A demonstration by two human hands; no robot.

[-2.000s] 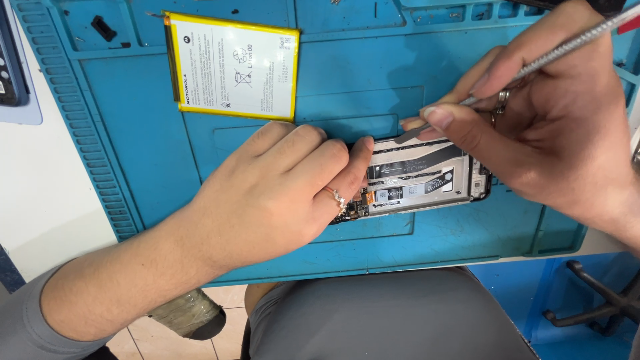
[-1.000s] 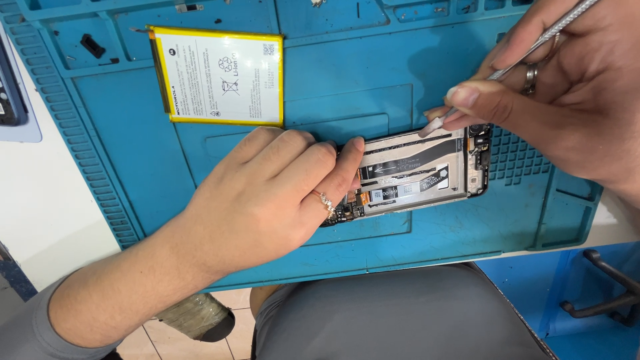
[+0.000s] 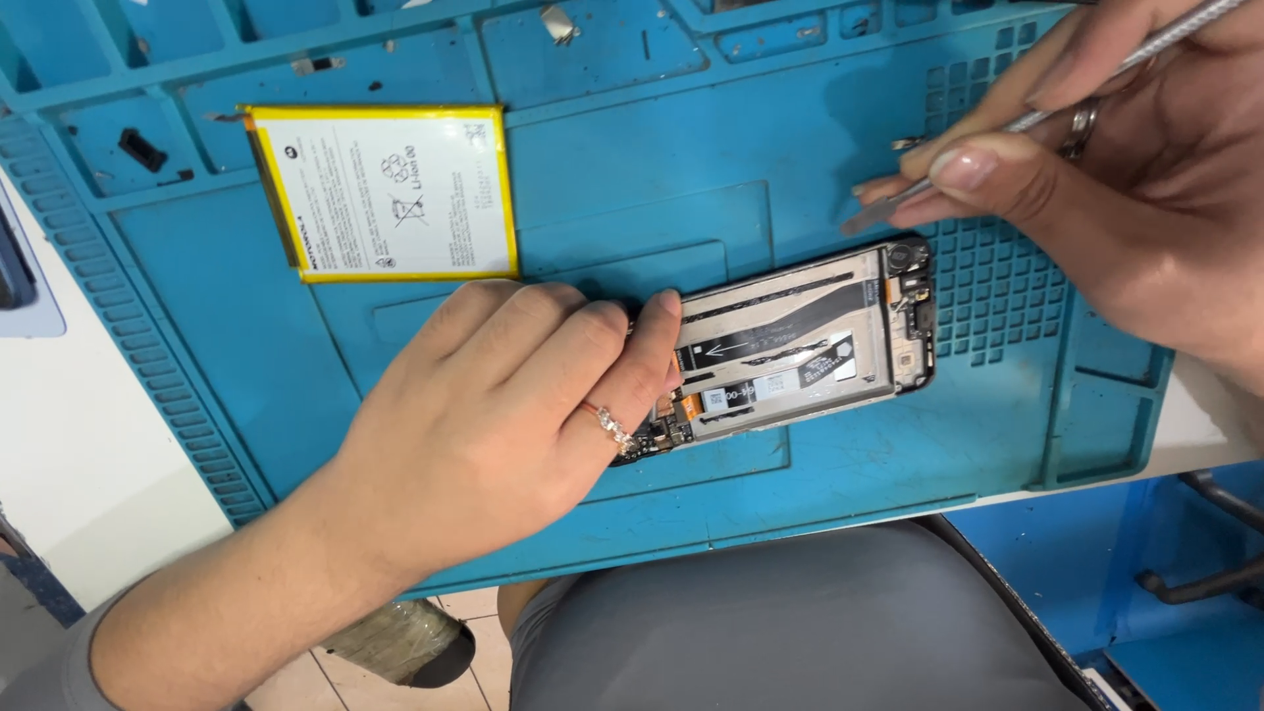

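An opened smartphone (image 3: 790, 346) lies tilted on the blue mat, its frame, flex cables and boards exposed and no battery in its bay. My left hand (image 3: 494, 405) grips the phone's left end and covers much of it. In my right hand (image 3: 1106, 168) is a metal pry tool (image 3: 879, 211) with a knurled handle, held between thumb and fingers. Its flat tip is just above the phone's upper edge near the right end, apart from it. A Motorola battery (image 3: 395, 193) with yellow edges rests on the mat at the upper left, beyond my left hand.
The blue silicone repair mat (image 3: 632, 533) has raised ridges and compartments along its far side. These hold a small black part (image 3: 141, 149), metal bits (image 3: 318, 65) and scraps. A blue phone-like object (image 3: 30, 267) lies at the left edge. A dark chair part (image 3: 1205, 583) shows at lower right.
The pry tool's tip was at the phone's upper inner edge in both earlier frames; my right hand has lifted it off, up and to the right. My left hand keeps its hold on the phone.
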